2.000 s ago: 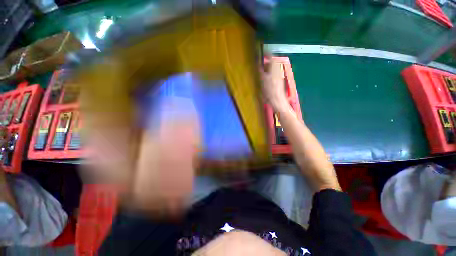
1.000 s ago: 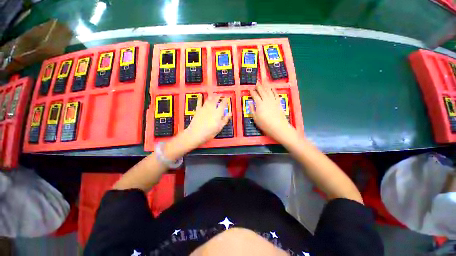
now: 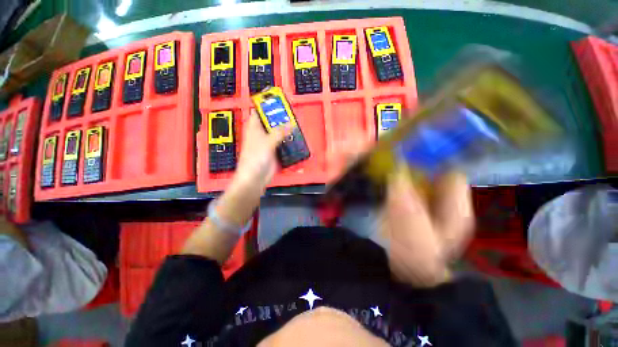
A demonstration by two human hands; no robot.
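My left hand (image 3: 261, 152) holds a yellow and black phone (image 3: 280, 125) with a blue lit screen, tilted over the middle red tray (image 3: 204, 177). My right hand (image 3: 427, 223) is raised close to the camera and blurred. It holds another phone (image 3: 440, 139) with a blue screen, also blurred. In the tray's top row, the two left phones have dark screens, two have pink screens and the right one is blue. In the bottom row, a dark phone (image 3: 221, 141) sits at the left and a blue-screened phone (image 3: 389, 120) at the right.
A second red tray (image 3: 186, 177) on the left holds phones with pink and reddish screens and has bare pockets. More trays show at both edges, the right one (image 3: 596, 81) cut off. A cardboard box (image 3: 44, 51) is upper left. Neighbouring people's sleeves (image 3: 576, 244) show at both sides.
Both hands have lifted phones from the bottom row, the right one up towards the camera. Two top-row screens have turned from blue to pink. The view has shifted slightly.
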